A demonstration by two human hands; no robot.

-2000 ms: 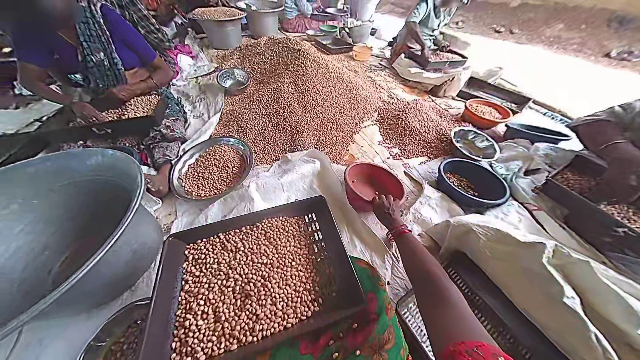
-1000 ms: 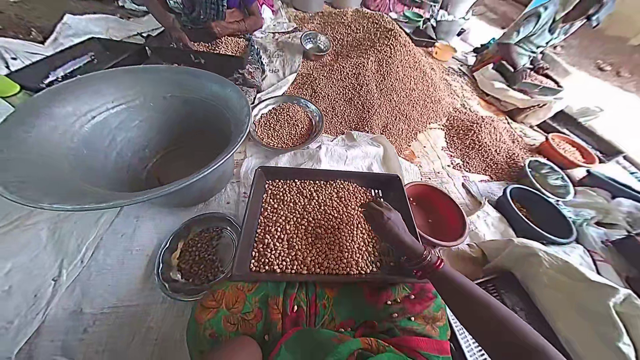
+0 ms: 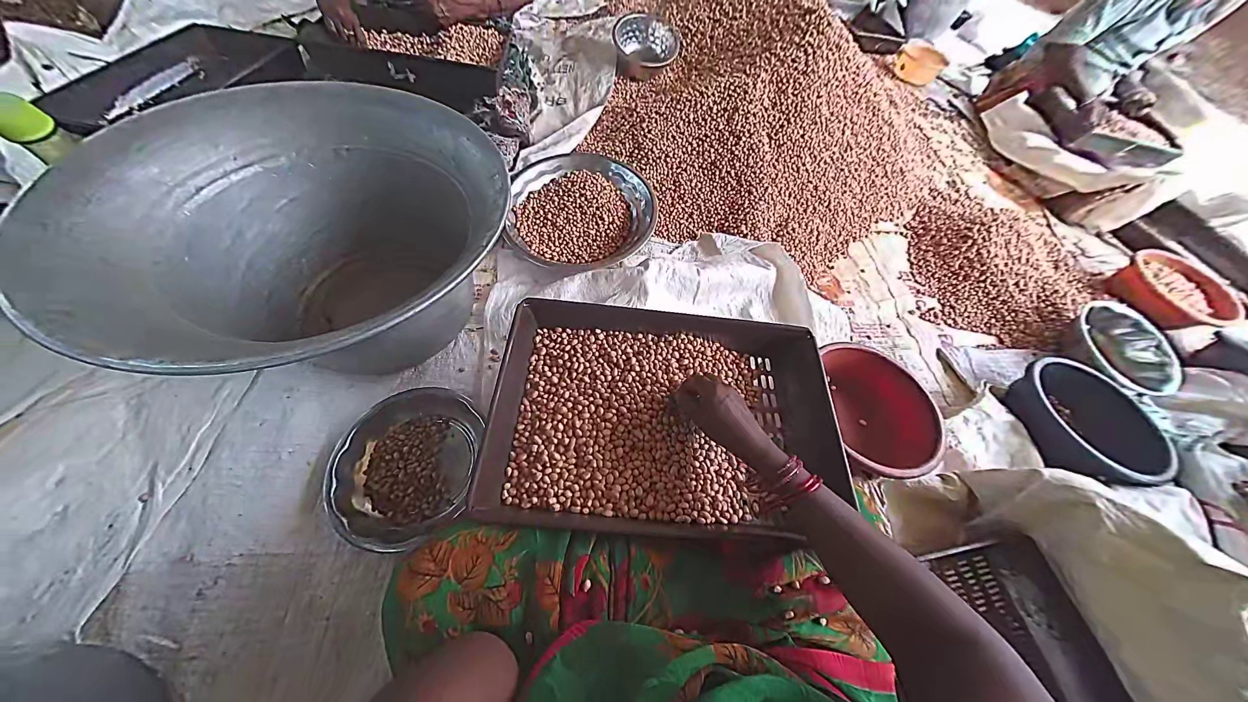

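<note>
My right hand, with red bangles at the wrist, rests palm down in the light-brown nuts that fill most of a dark plastic tray. The tray lies on my lap and has slots at its right side. The fingertips are hidden, so whether they grip a nut cannot be told. Right beside the tray stands a red bowl, nearly bare inside. On the left, a steel bowl holds darker pieces. My left hand is out of view; a bare bent limb part shows at the bottom edge.
A large metal basin stands at the left. Ahead are a steel bowl of nuts and a big heap of nuts. A dark blue tub and a slotted crate are on the right. Other people sit at the far side.
Two seconds ago my right hand was at the red bowl; since then it has moved left into the tray of nuts. The view has swung left and down.
</note>
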